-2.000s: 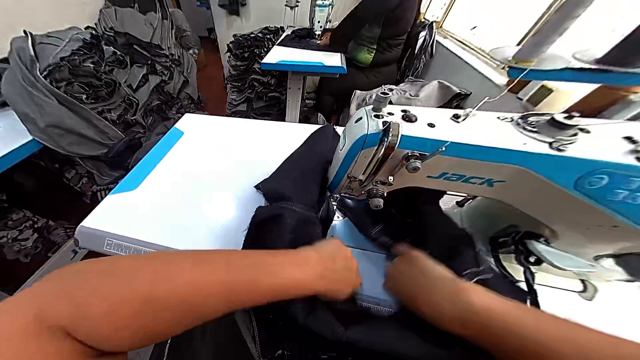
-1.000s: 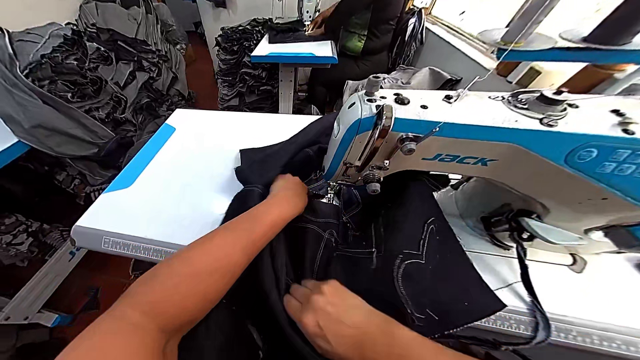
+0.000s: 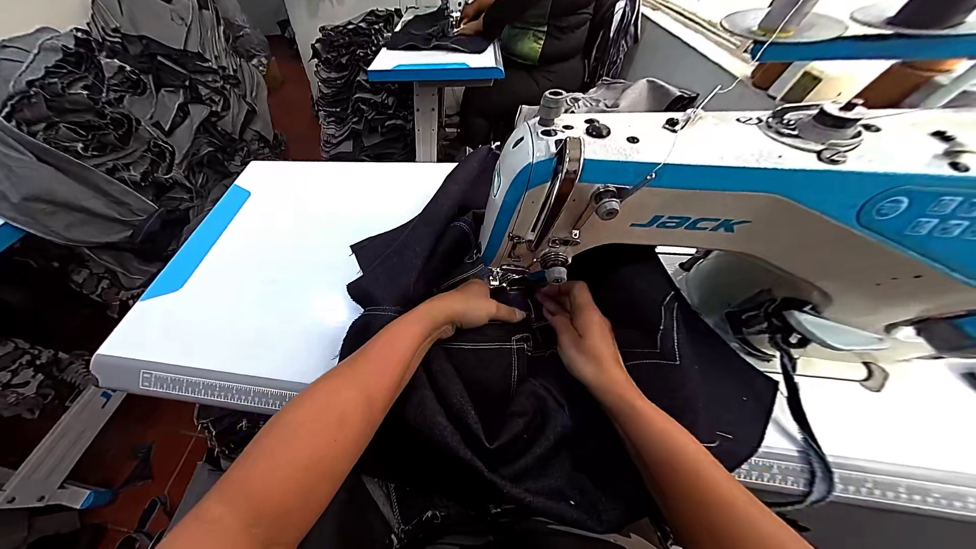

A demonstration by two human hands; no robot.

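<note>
A dark denim garment (image 3: 488,412) with pale stitching lies across the sewing table and hangs over its front edge. Part of it passes beneath the arm of a white and blue Jack sewing machine (image 3: 724,183). My left hand (image 3: 476,306) presses on the cloth just in front of the presser foot (image 3: 507,276), thumb pointing right. Close to its right, my right hand (image 3: 576,324) pinches a fold of the denim between thumb and fingers beside the needle area. A stitched pocket outline (image 3: 671,332) shows on the cloth to the right. The needle tip is too small to make out.
The white tabletop (image 3: 282,252) extends left, with a ruler strip on its front edge. Heaped grey and black cloth (image 3: 145,137) stands at the left. Behind, a person (image 3: 534,46) works at another table (image 3: 438,74). Thread cones (image 3: 785,15) stand at upper right; a dark strap (image 3: 804,427) hangs from the machine.
My right hand has moved up from the lower cloth to beside the presser foot. My left hand has moved to just in front of the foot. The garment has been spread under the machine since the earliest frame.
</note>
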